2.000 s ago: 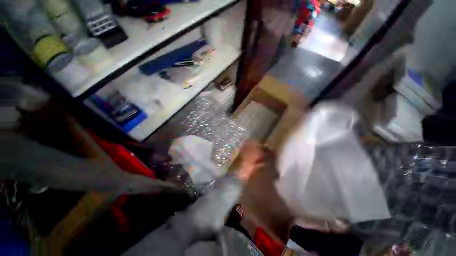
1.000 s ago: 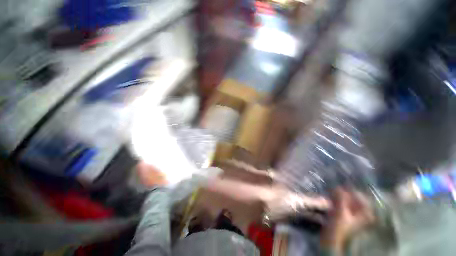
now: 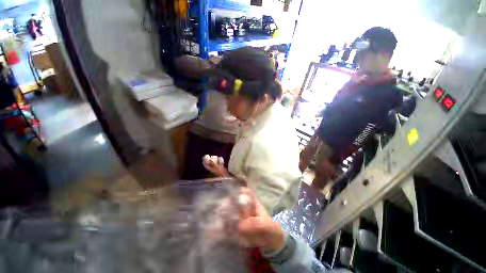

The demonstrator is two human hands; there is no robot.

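Clear plastic blister trays (image 3: 133, 229), blurred and shiny, spread across the bottom left and centre. My right hand (image 3: 261, 229), in a grey sleeve from the lower right, grips their right edge, with the fingers partly hidden by the plastic and blur. Something red shows just below the hand. My left hand is not in view.
A person in a cream top (image 3: 272, 149) stands just ahead, holding small white units (image 3: 213, 160). A person in dark clothes (image 3: 362, 106) is behind. A rack with red digits (image 3: 394, 176) curves along the right. White stacks (image 3: 160, 101) and blue shelving (image 3: 203, 32) stand behind.
The view has swung right, from the shelves and carton to the people and rack. The white sheet is out of view. My right hand now holds clear trays; my left hand has left the picture.
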